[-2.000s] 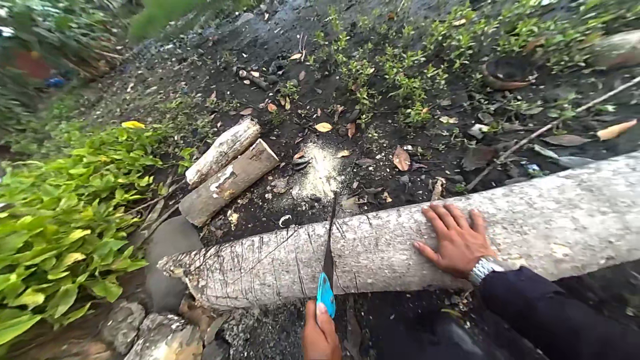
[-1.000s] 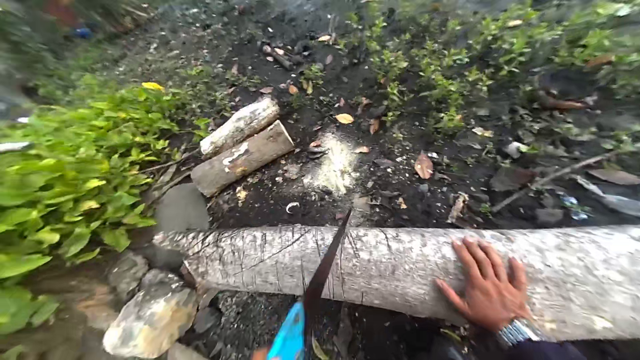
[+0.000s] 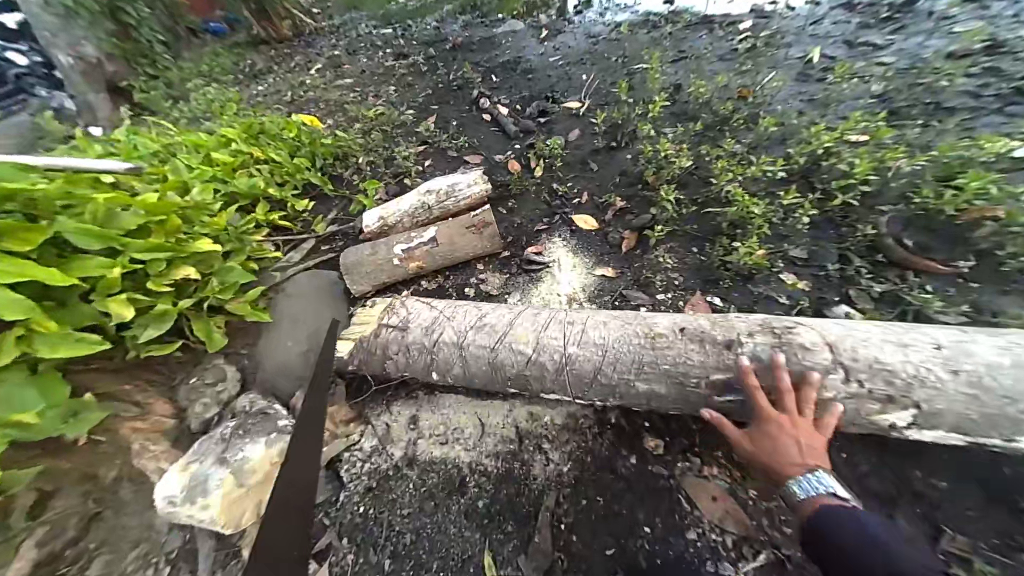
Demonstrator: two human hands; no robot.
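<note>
A long pale log (image 3: 624,360) lies across the ground, its bark scored by several dark cuts on the left part and its left end rough and yellowish. My right hand (image 3: 780,436), with a metal watch on the wrist, rests with fingers spread on the log's near side. The dark blade of a handsaw (image 3: 300,464) rises from the bottom edge, left of the log's end and clear of the cuts. Its handle and my left hand are out of view below.
Two short cut logs (image 3: 424,248) lie side by side behind the long log, near a patch of sawdust (image 3: 562,276). A grey rounded stone (image 3: 302,328) and a pale rock (image 3: 228,468) sit by the log's left end. Leafy plants (image 3: 144,240) grow at the left.
The saw blade has come off the log and moved left, past its end. The left hand and blue handle, seen earlier, have left the view. My right hand stays on the log.
</note>
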